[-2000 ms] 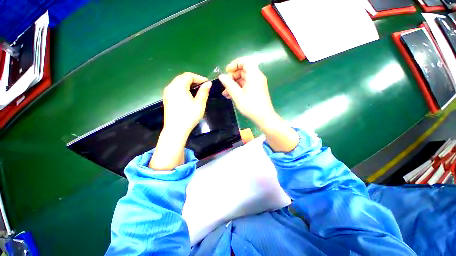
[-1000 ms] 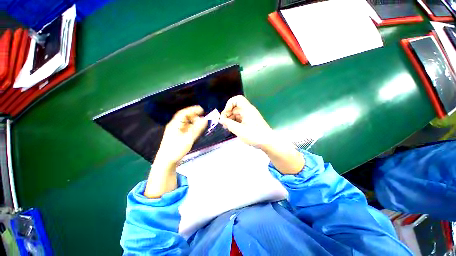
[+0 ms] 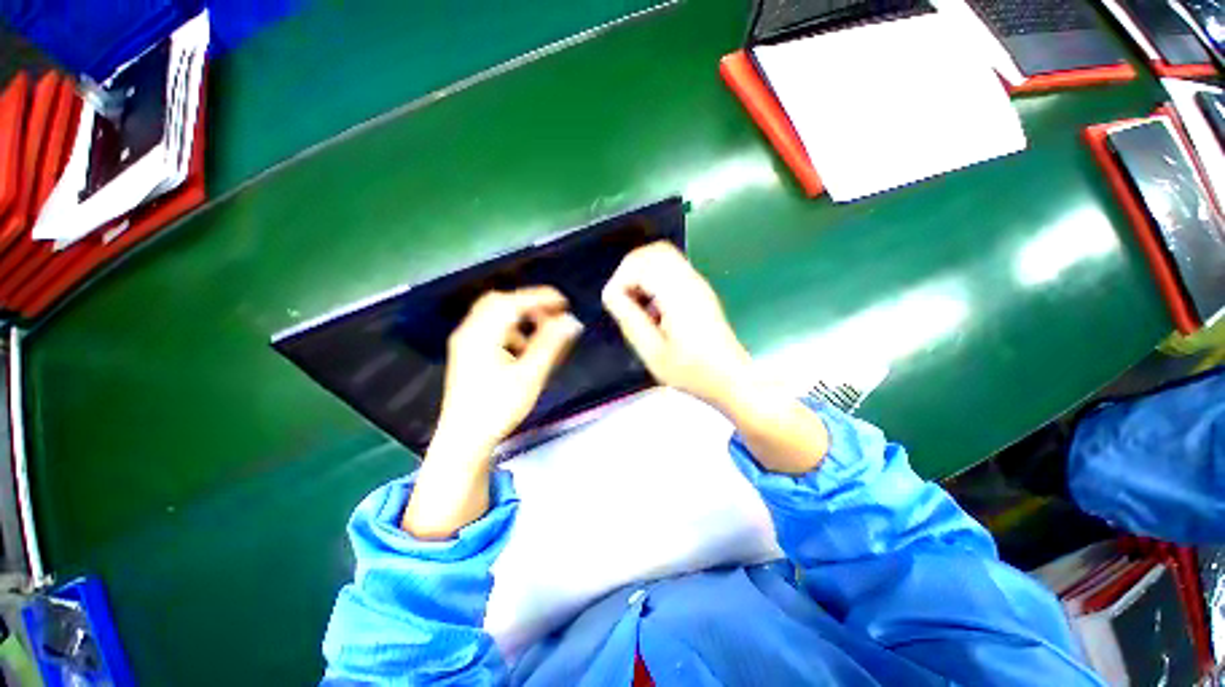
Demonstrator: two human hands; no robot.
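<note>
A laptop stands open in front of me, its glossy black screen (image 3: 383, 362) tilted on the green work surface (image 3: 202, 403). A white sheet (image 3: 631, 497) covers the side nearest me and hides the keyboard. My left hand (image 3: 508, 356) is over the middle of the screen, thumb and forefinger pinched together. My right hand (image 3: 672, 315) is over the screen's right part, fingers curled. A small gap separates the hands. Both are blurred, and I cannot tell if anything tiny is between the fingers. A small striped sheet (image 3: 838, 393) lies right of my right wrist.
A white sheet on a red carrier (image 3: 768, 118) lies at the upper right, with more laptops on red carriers (image 3: 1142, 215) beyond. Red carriers and a laptop stack (image 3: 128, 128) are at upper left. A blue tray (image 3: 81, 638) is at lower left. Another person's blue sleeve (image 3: 1155, 456) is at right.
The hands have come down from the screen's top edge. A small pale piece between them one second ago no longer shows. The hands are now farther apart. The view has shifted slightly.
</note>
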